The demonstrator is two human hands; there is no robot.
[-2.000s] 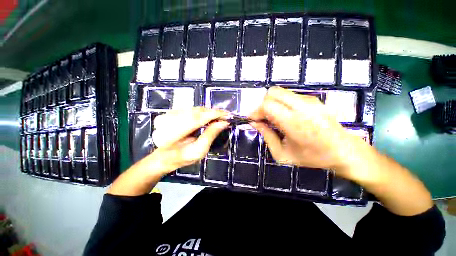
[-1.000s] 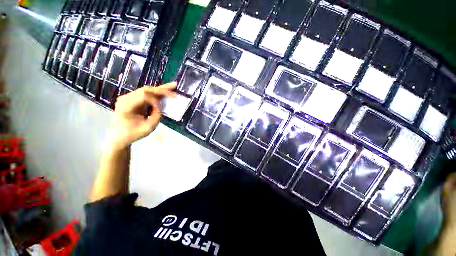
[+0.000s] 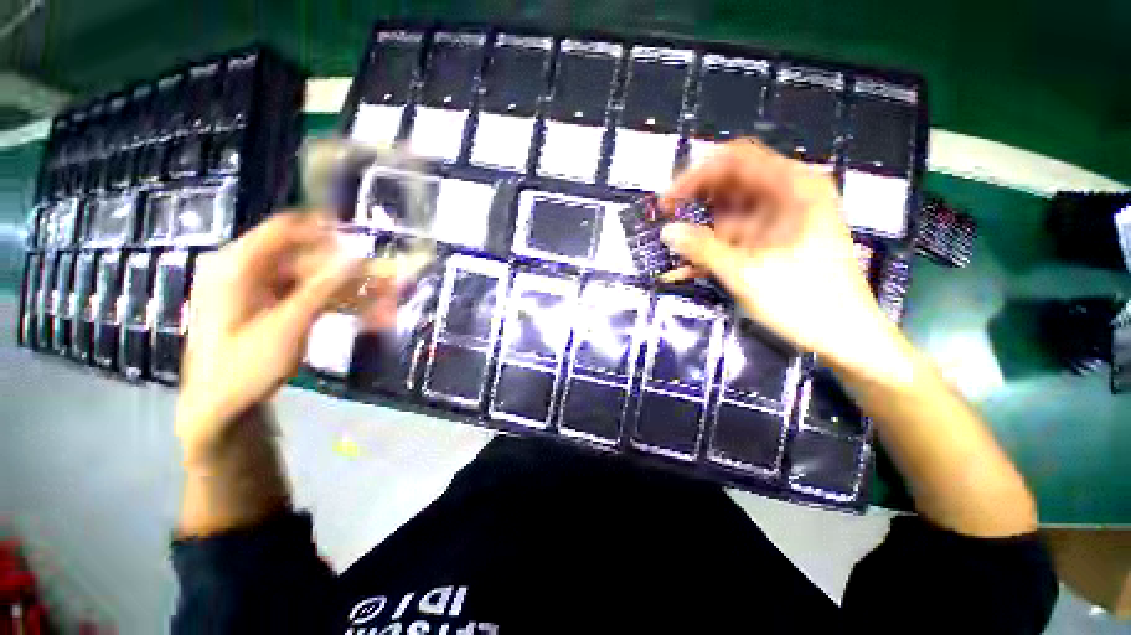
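A large black blister tray (image 3: 502,211) with housings in its pockets lies in front of me. My right hand (image 3: 775,242) is over its middle row and pinches a small black keypad (image 3: 664,236) with rows of pale marks. My left hand (image 3: 267,316) is motion-blurred at the tray's left end. A thin, pale, blurred piece (image 3: 354,180) shows at its fingers and seems held; its exact shape is unclear. A front housing (image 3: 561,227) lies sideways in the middle row, just left of the keypad.
A stack of trays (image 3: 267,149) stands at the left. Another black keypad piece (image 3: 946,233) lies on the green surface (image 3: 980,292) just right of the tray. Dark bundles (image 3: 1073,335) are at the far right. Brown cardboard (image 3: 1091,561) is at lower right, and something red (image 3: 15,593) at lower left.
The view has swung back level. My right hand has come from the right edge to over the tray, now with a keypad. My left hand has lifted from the lower-left pocket with a blurred piece.
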